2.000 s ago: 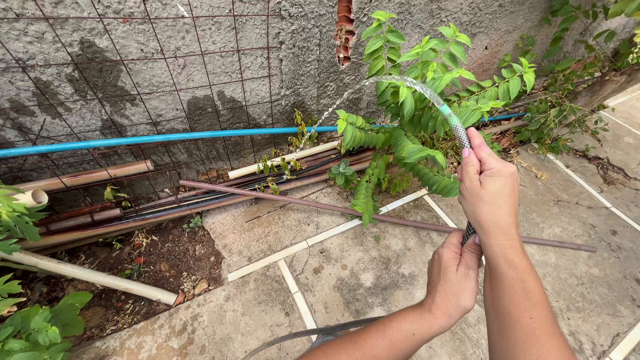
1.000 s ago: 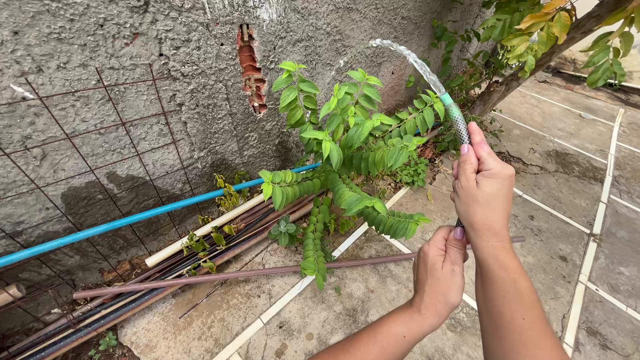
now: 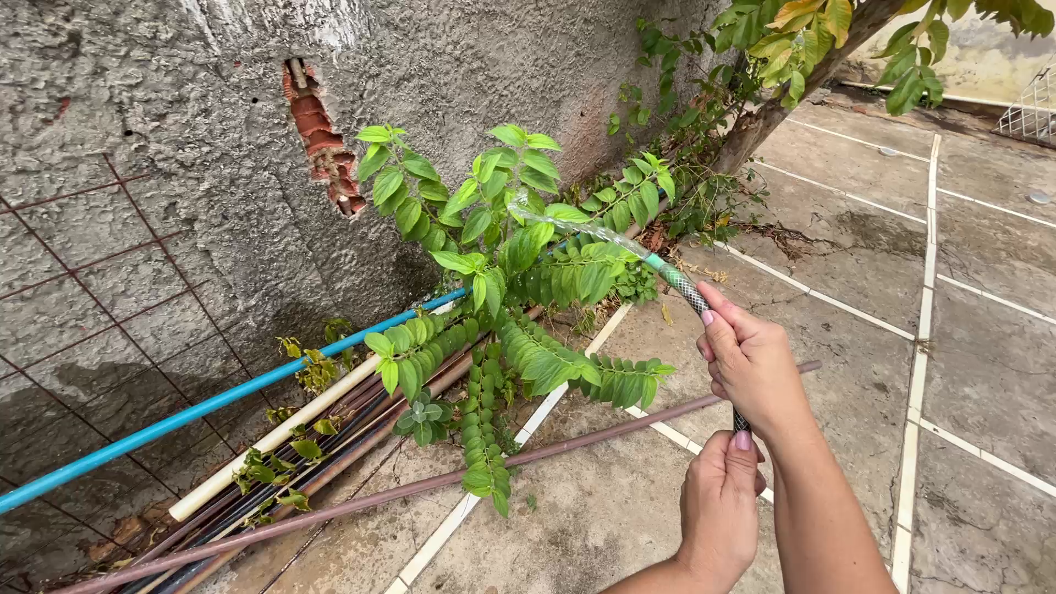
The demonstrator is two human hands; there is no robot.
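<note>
My right hand (image 3: 747,359) grips a braided garden hose (image 3: 683,285) just behind its green-banded end, which points up and left. Lower on the same hose, my left hand (image 3: 722,495) is closed around it, its thumb on top. A stream of water (image 3: 590,229) leaves the hose mouth and runs leftward over the leafy green plant (image 3: 495,264). The plant's branches spread out beside the wall, some drooping over the paving. Past my left hand, the rest of the hose is hidden.
A rough wall (image 3: 231,124) has a broken gap showing red brick (image 3: 318,136). Rusty wire mesh (image 3: 120,322), a blue pipe (image 3: 206,404), a cream pipe (image 3: 272,437) and a long mauve rod (image 3: 412,487) lie left. A leaning tree trunk (image 3: 767,120) stands beyond the paving (image 3: 850,247).
The water stream, which arced high above the plant, now runs lower across its leaves. Both hands keep hold of the hose. The view has swung right.
</note>
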